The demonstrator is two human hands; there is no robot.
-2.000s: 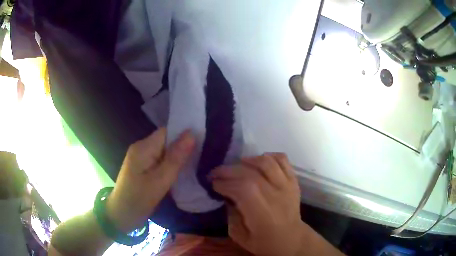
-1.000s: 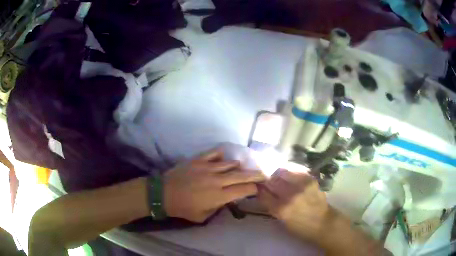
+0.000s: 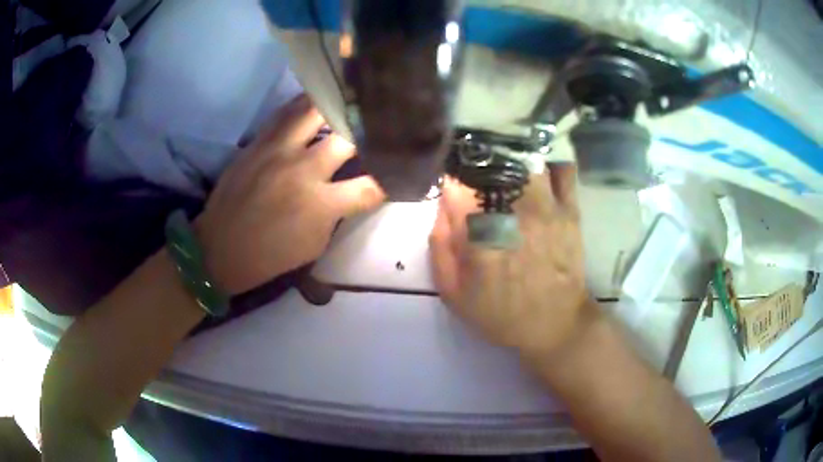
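Observation:
A sewing machine head [image 3: 532, 99] with a blue stripe and JACK lettering fills the upper middle and hides the needle area. My left hand [image 3: 280, 194] lies on the cloth left of the needle area, its fingertips partly behind the machine head. Dark purple cloth [image 3: 54, 207] and pale grey cloth [image 3: 203, 81] lie under and beside it. My right hand [image 3: 519, 262] lies on the bed right of the needle area, its fingers partly hidden behind the tension assembly [image 3: 492, 167]. Whether its fingertips hold cloth cannot be seen. The bare needle plate [image 3: 383, 248] shows between the hands.
At the right lie white scraps [image 3: 656, 257], a green thin tool [image 3: 726, 302] and a tan paper tag [image 3: 776, 316]. A narrow strip [image 3: 688, 338] lies toward the table's front edge. The scaled front edge [image 3: 361, 429] curves across the bottom.
The view has moved closer over the machine head. My hands, earlier holding the cloth in front of the table and then together by the needle, are now apart on either side of it.

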